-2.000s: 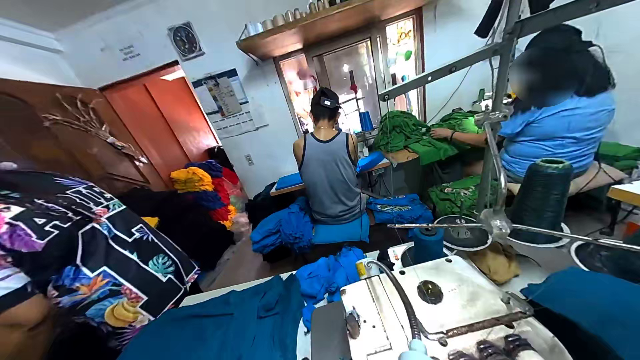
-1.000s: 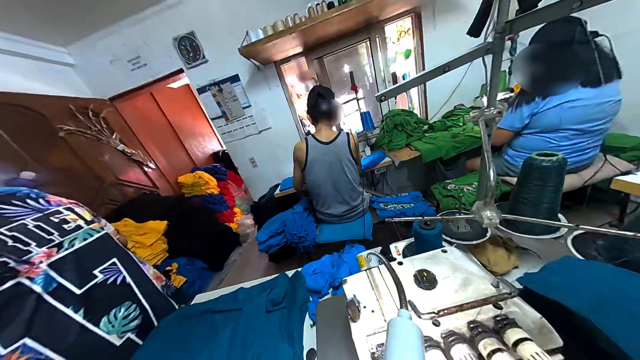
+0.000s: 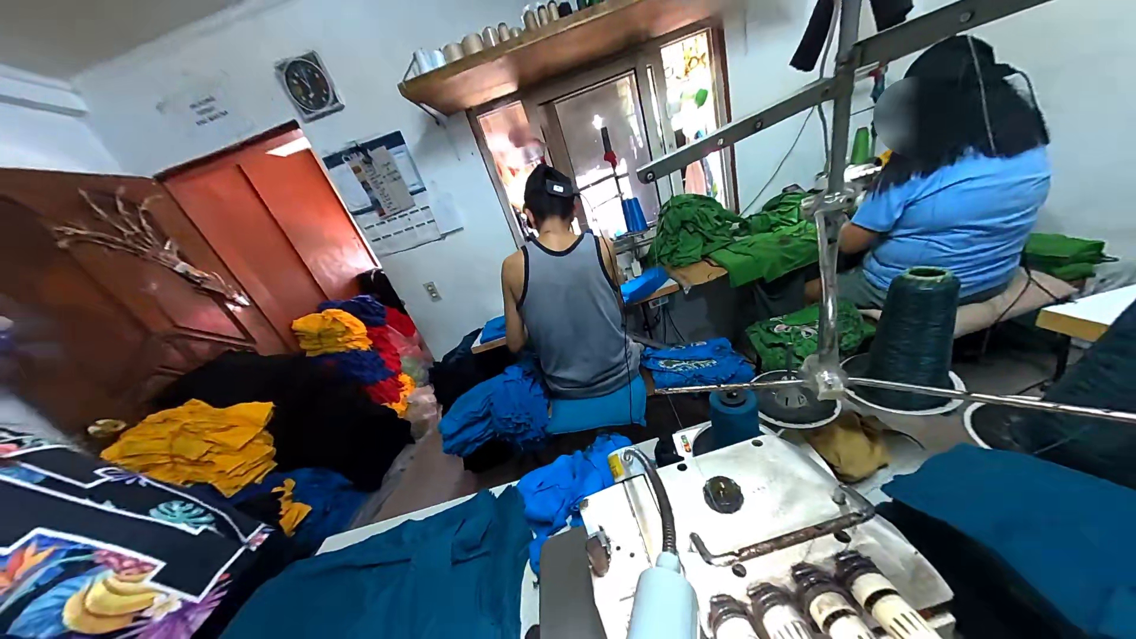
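Neither of my hands shows in the head view. Closest to me is a white industrial sewing machine (image 3: 737, 506) with several tension dials (image 3: 825, 603) and a light-blue lamp head (image 3: 664, 595) on a bent metal neck. Teal fabric (image 3: 399, 568) lies on the table to its left, and more teal fabric (image 3: 1021, 524) to its right. Bright blue cloth (image 3: 568, 484) is bunched behind the machine's left side. A large dark green thread cone (image 3: 914, 328) and a smaller teal spool (image 3: 734, 417) stand beyond it, near the metal thread stand (image 3: 827, 293).
At the left, a person in a patterned shirt (image 3: 98, 541) is close by. A person in a grey tank top (image 3: 572, 311) sits ahead; another in a blue shirt (image 3: 958, 222) sits at the right, near green fabric (image 3: 763, 240). Yellow cloth (image 3: 200, 444) is piled on the left.
The person in the patterned shirt has moved leftward, and more of the yellow cloth shows. The seated person in the tank top has turned the head away.
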